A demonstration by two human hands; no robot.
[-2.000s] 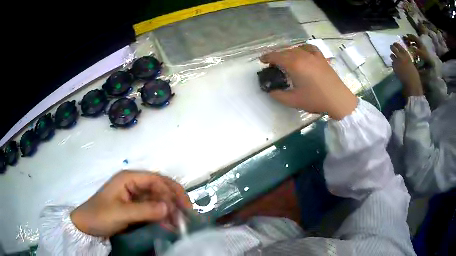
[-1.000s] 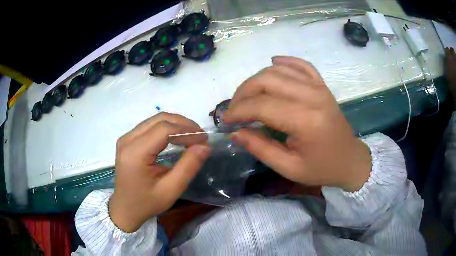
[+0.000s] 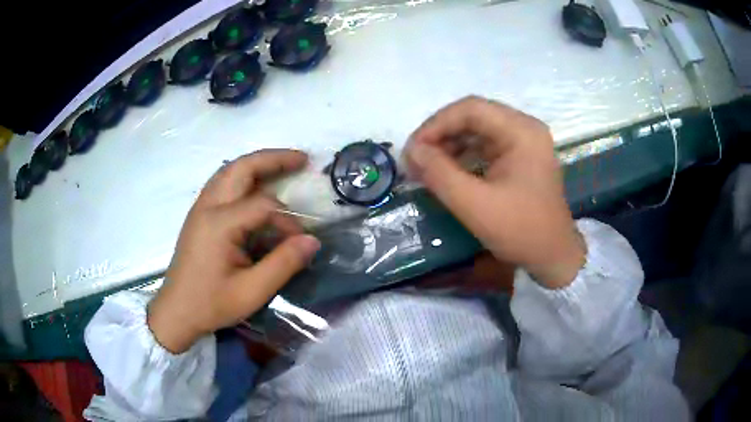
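Note:
A black round housing lies flat on the white table between my hands, with short lugs at its rim and a green spot near its centre. My left hand is left of it, index finger and thumb apart. A clear film sheet hangs from this hand over the table edge, showing as glare and a thin edge line; the grip is partly hidden. My right hand is just right of the housing, thumb and index fingertips together, slightly blurred. Whether something tiny is between them cannot be told.
Several black housings with green spots lie in rows at the back left. One more black housing lies at the back right, beside white plugs with thin white wires. The green front edge runs below the white top.
The right hand first left a dark housing at the back right, then worked over the near housing with the left hand and film. Now both hands have parted, uncovering the near housing and its green spot.

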